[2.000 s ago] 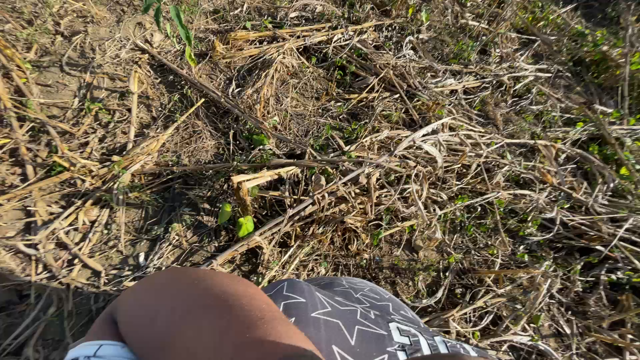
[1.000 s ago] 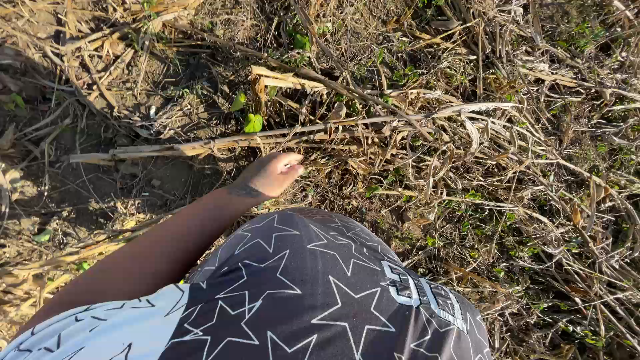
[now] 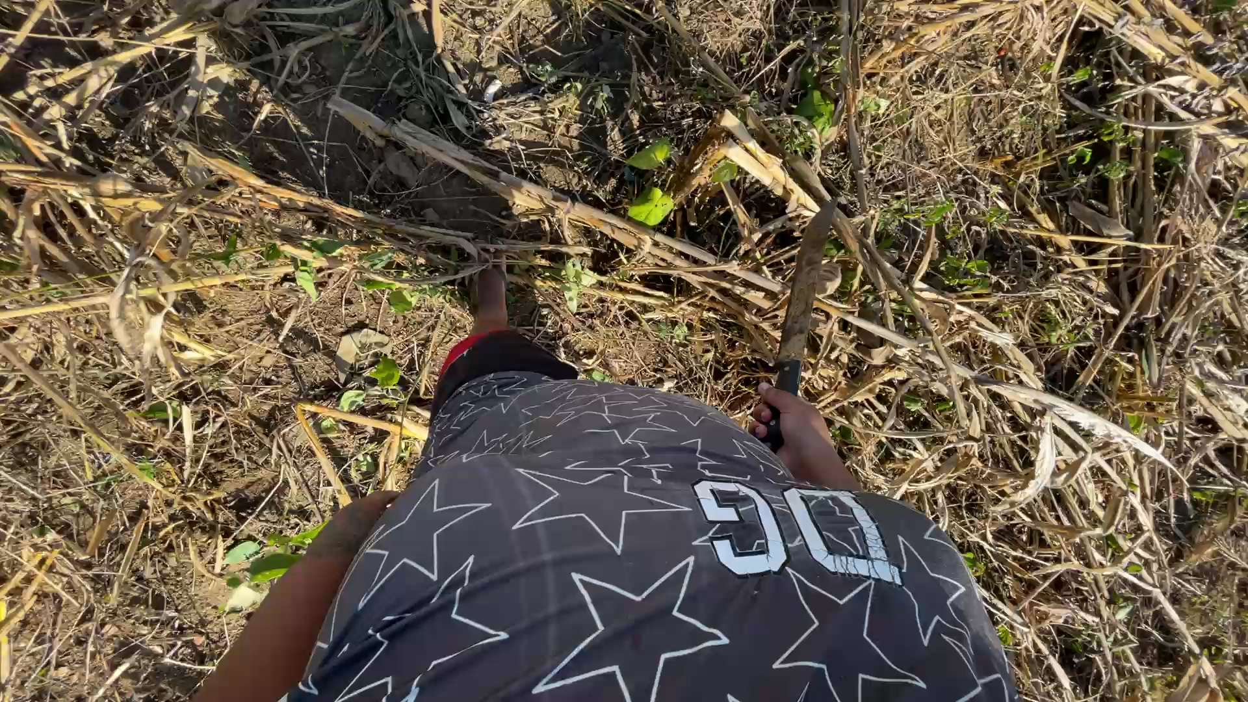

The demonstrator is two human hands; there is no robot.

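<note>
My right hand [image 3: 795, 424] is closed around the dark handle of a machete [image 3: 805, 292], right of my shirt. Its long, stained blade points up and away from me, over dry stalks. My left hand [image 3: 366, 517] is at the left edge of the shirt, its fingers hidden by the cloth, so what it does there cannot be told. A long dry stalk [image 3: 546, 200] lies slanting across the ground ahead of me, and the blade's tip is near a bent, broken stalk [image 3: 765, 171].
Dry stalks and leaf litter [image 3: 1053, 390] cover the ground at the right. Small green-leaved plants [image 3: 651, 205] grow among them. My bare lower leg [image 3: 489, 297] shows below dark, red-edged clothing. Bare soil [image 3: 390, 175] shows at the upper left.
My right hand and the machete have come into view. My left hand, seen reaching out over the stalks a second ago, is back beside the shirt. The view has shifted left.
</note>
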